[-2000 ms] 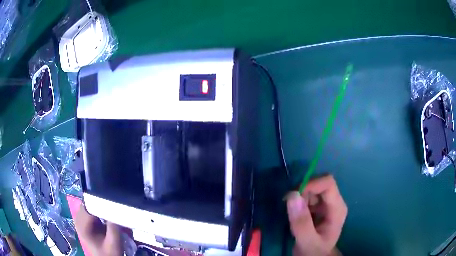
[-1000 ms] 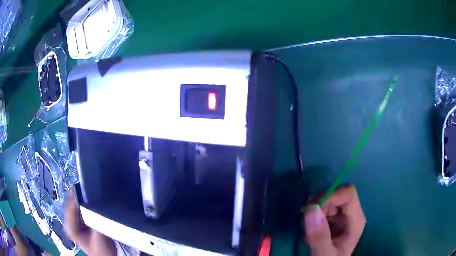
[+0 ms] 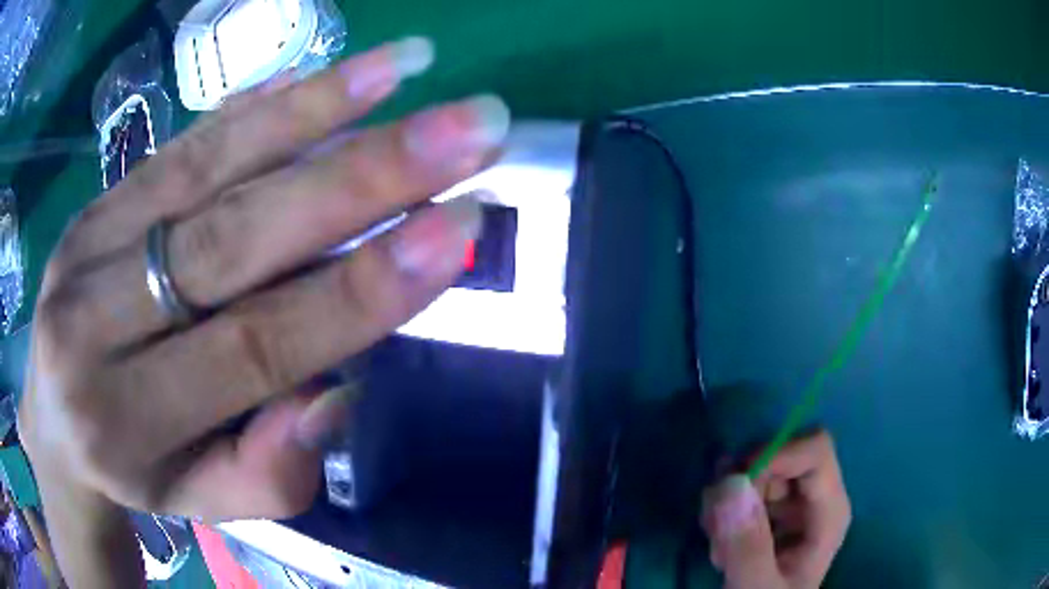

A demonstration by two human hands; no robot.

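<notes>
The automatic screw feeder [image 3: 518, 334] stands in front of me, white on top with a dark open bin. My left hand [image 3: 230, 288], with a ring on one finger, is spread over its top left, close to the camera. It holds nothing. One fingertip covers part of the power switch [image 3: 495, 247], which shows red beside it. The hand hides much of the white top and the bin's left part; a bit of the metal rail [image 3: 339, 477] shows below the thumb. My right hand [image 3: 782, 512], right of the feeder, pinches the thin green strip [image 3: 857, 328], which points up and right.
A white cover in clear plastic [image 3: 244, 52] and a bagged housing half [image 3: 127, 136] lie at the upper left. Another bagged housing is cut off at the right edge [image 3: 1039, 357]. A black cord [image 3: 690, 265] runs along the feeder's right side. Red mat [image 3: 224, 558] shows below the feeder.
My left hand has come up from the feeder's lower left side onto its top, over the switch. My right hand has shifted right, still holding the strip. The feeder appears larger in view.
</notes>
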